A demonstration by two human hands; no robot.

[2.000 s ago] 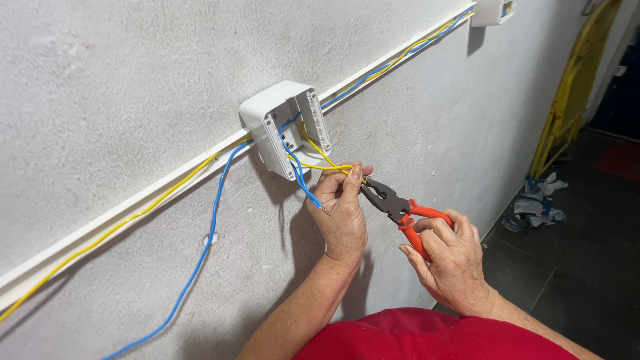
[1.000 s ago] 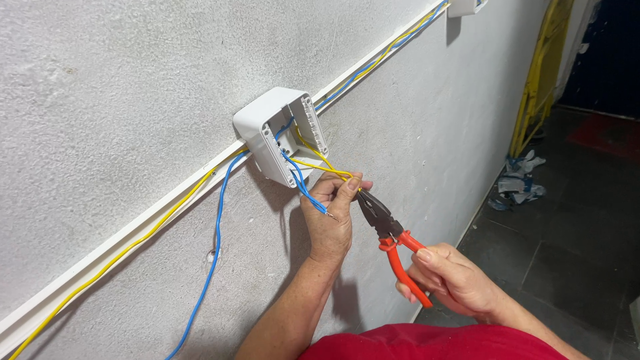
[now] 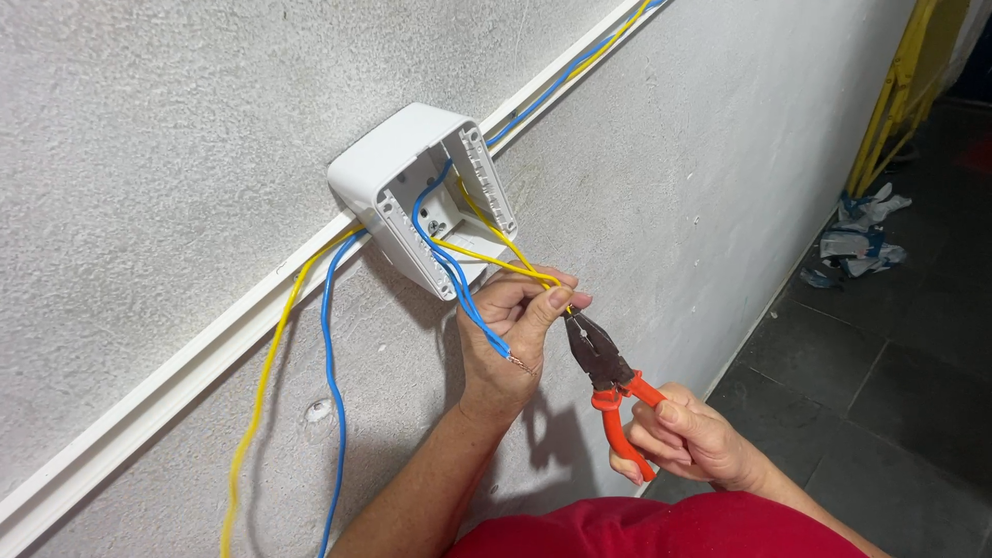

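Observation:
My left hand (image 3: pixel 508 341) pinches two yellow wires (image 3: pixel 496 260) between thumb and fingers, just below a white plastic junction box (image 3: pixel 415 128) fixed to the wall. The jaws of the combination pliers (image 3: pixel 595 353) are at the wires' ends, beside my left fingertips. Around the pliers' orange handles is my right hand (image 3: pixel 690 438). Two blue wires (image 3: pixel 473 314) come out of the box and pass over my left hand, their bare copper ends (image 3: pixel 521 363) twisted together. Inside the box a screw (image 3: pixel 434 225) shows at the back.
White trunking (image 3: pixel 256 310) runs diagonally along the rough grey wall on both sides of the box. A yellow wire (image 3: pixel 260 403) and a blue wire (image 3: pixel 335 387) hang from its lower part. At the right, a yellow metal frame (image 3: pixel 891 101) and crumpled plastic (image 3: pixel 860 240) stand over dark floor tiles.
The pliers have swung to a steeper angle, with their handles lower, and my right hand has shifted its grip on them. My left hand stays on the yellow wires. The view is closer now.

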